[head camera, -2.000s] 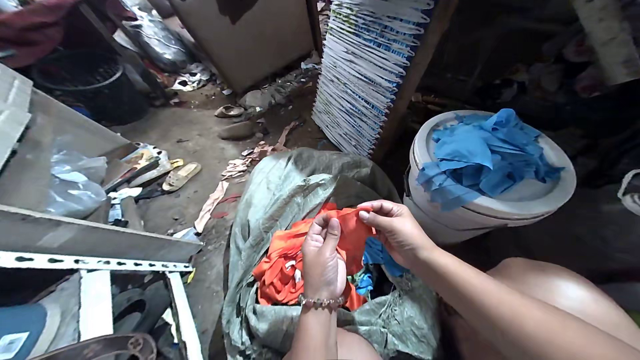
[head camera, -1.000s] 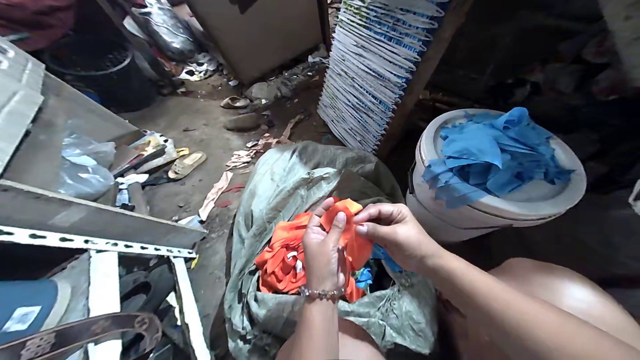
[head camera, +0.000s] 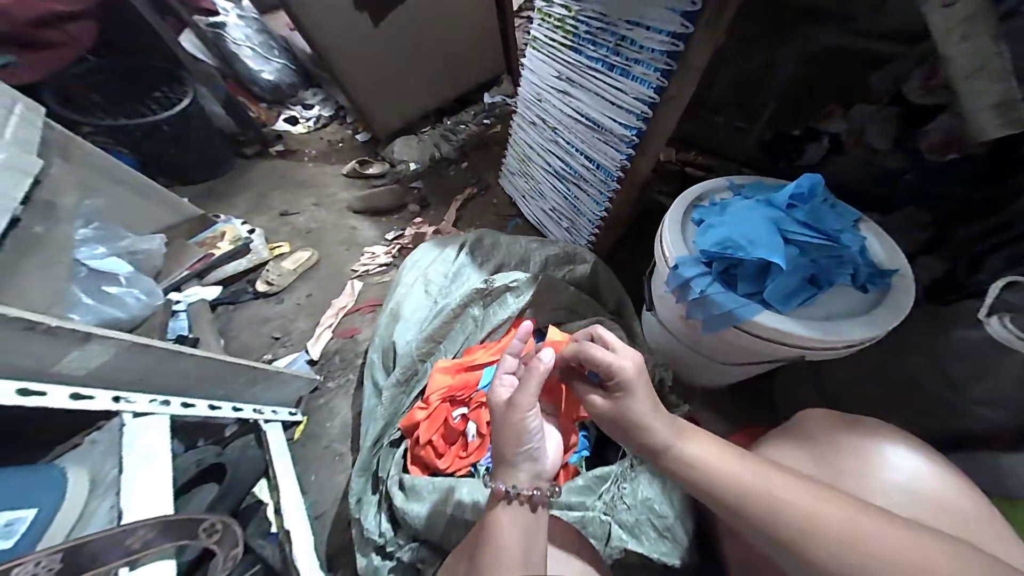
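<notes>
Over the mouth of a grey-green woven sack (head camera: pixel 432 288), both hands meet at a piece of orange cloth (head camera: pixel 558 339). My left hand (head camera: pixel 524 408), with a beaded bracelet at the wrist, is upright and has the cloth near its thumb and fingers. The bent fingers of my right hand (head camera: pixel 608 376) pinch the cloth's right side; their tips are partly hidden. Crumpled orange fabric (head camera: pixel 452 416) and some blue pieces lie in the sack below. To the right, blue cloth pieces (head camera: pixel 776 240) are heaped on the lid of a white bucket (head camera: pixel 704 344).
A stack of folded white and blue material (head camera: pixel 592 112) leans on a wooden post ahead. At left are a white slotted metal frame (head camera: pixel 160 404), a clear plastic bag (head camera: pixel 116 280) and a slipper (head camera: pixel 287 270). A black basket (head camera: pixel 136 120) stands farther back. Scraps litter the floor.
The orange cloth stretched between my hands two seconds ago is now bunched closer between them. My right hand's fingers have curled in more.
</notes>
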